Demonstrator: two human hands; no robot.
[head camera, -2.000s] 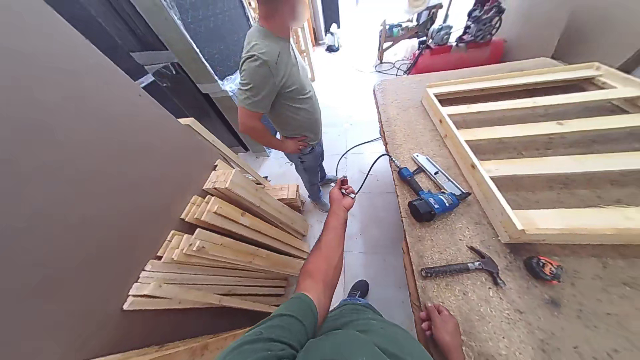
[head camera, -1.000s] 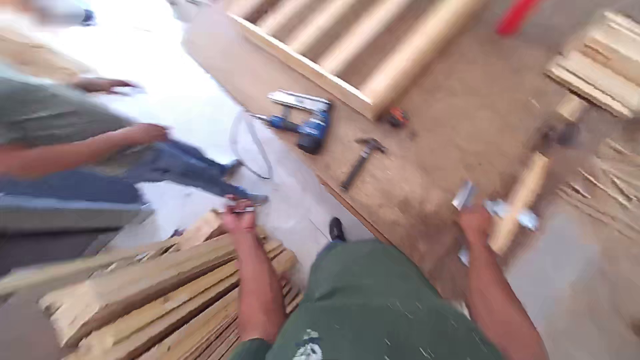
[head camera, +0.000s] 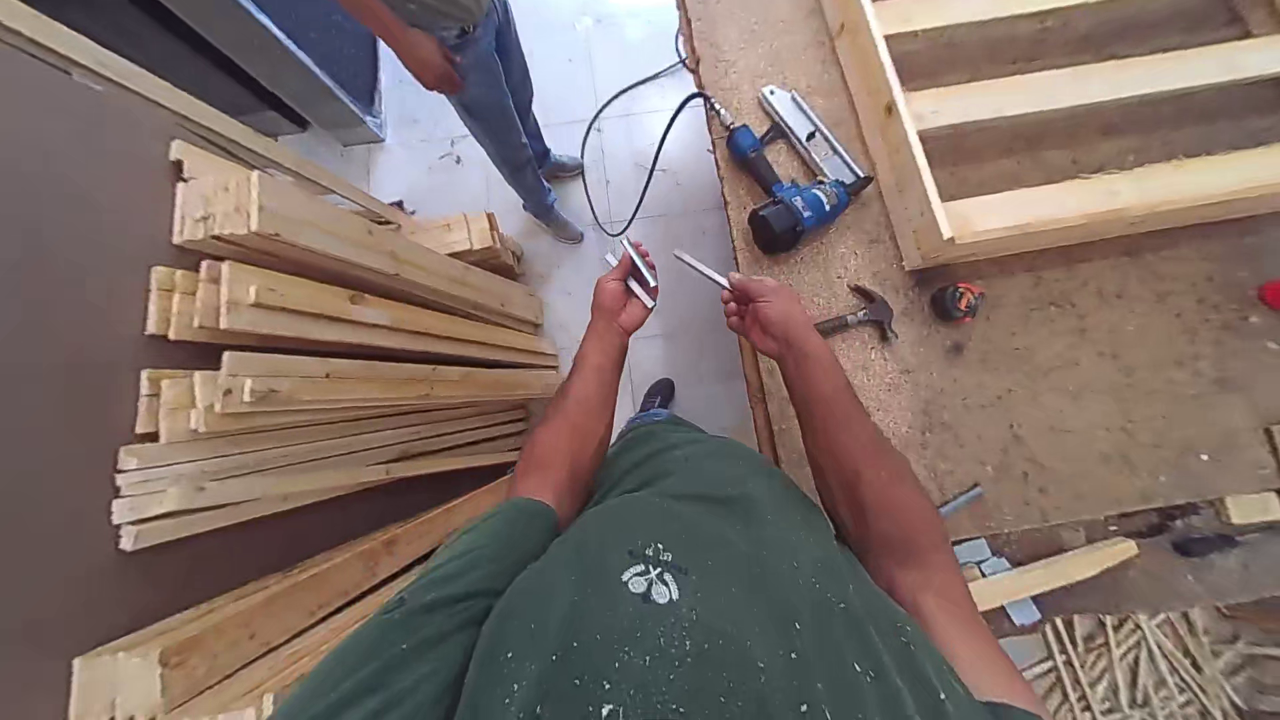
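Note:
Two short silvery strips, which look like nail-gun staple or nail strips (head camera: 640, 264), lie in my left hand (head camera: 622, 300), its fingers closed around them. My right hand (head camera: 765, 312) pinches a similar metal strip (head camera: 700, 269) by one end, its free end pointing toward my left hand. The strips do not touch. Behind my right hand a claw hammer (head camera: 872, 312) lies on the particleboard bench top. Farther up, a blue pneumatic nailer (head camera: 800, 205) with a silvery magazine rests on its side, joined to a black air hose (head camera: 655, 165).
A slatted wooden frame (head camera: 930, 225) and a tape measure (head camera: 957, 301) lie on the bench (head camera: 1100, 400). Stacked boards (head camera: 380, 290) stand at the left. Another person (head camera: 500, 90) stands on the tiled floor ahead. More metal strips (head camera: 985, 565) and a wood piece (head camera: 1055, 573) are at lower right.
My right hand was by metal strips at the bench's right side a second ago; it is now near my left hand, holding one strip. The view has swung back left.

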